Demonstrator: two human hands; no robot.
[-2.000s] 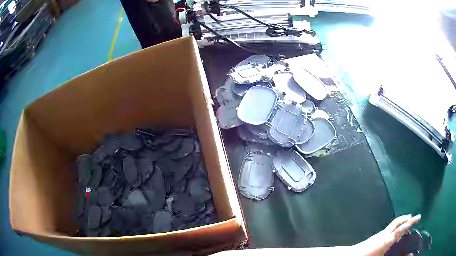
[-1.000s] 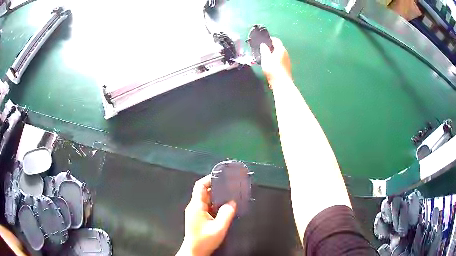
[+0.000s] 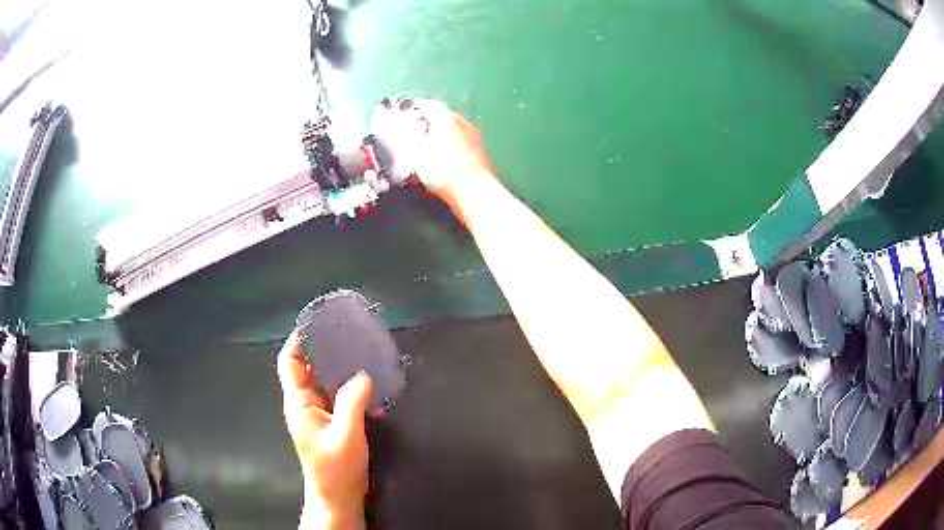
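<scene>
My left hand [image 3: 329, 440] holds a dark grey oval end cap [image 3: 357, 347] upright above the black mat, thumb on its face, small clips at its rim. My right hand [image 3: 445, 150] is at the right end of the long silver appliance body [image 3: 217, 233]. Its fingers are around a rounded end cap [image 3: 399, 129], pale in the glare; whether it touches the body cannot be told. A black connector block [image 3: 323, 155] and a small circuit board [image 3: 352, 199] with red bits show at the body's end.
Loose grey caps [image 3: 122, 450] lie at lower left. More caps [image 3: 818, 300] overlap beside blue-and-white striped packing at right. The green table [image 3: 621, 135] lies beyond the black mat [image 3: 476, 414]. Another silver body [image 3: 31, 186] is at far left; a black cord [image 3: 316, 62] runs up from the connector.
The view has swung right from the carton and cap pile to the green table. My right hand has turned in towards the body's end with its cap. My left hand still holds its cap.
</scene>
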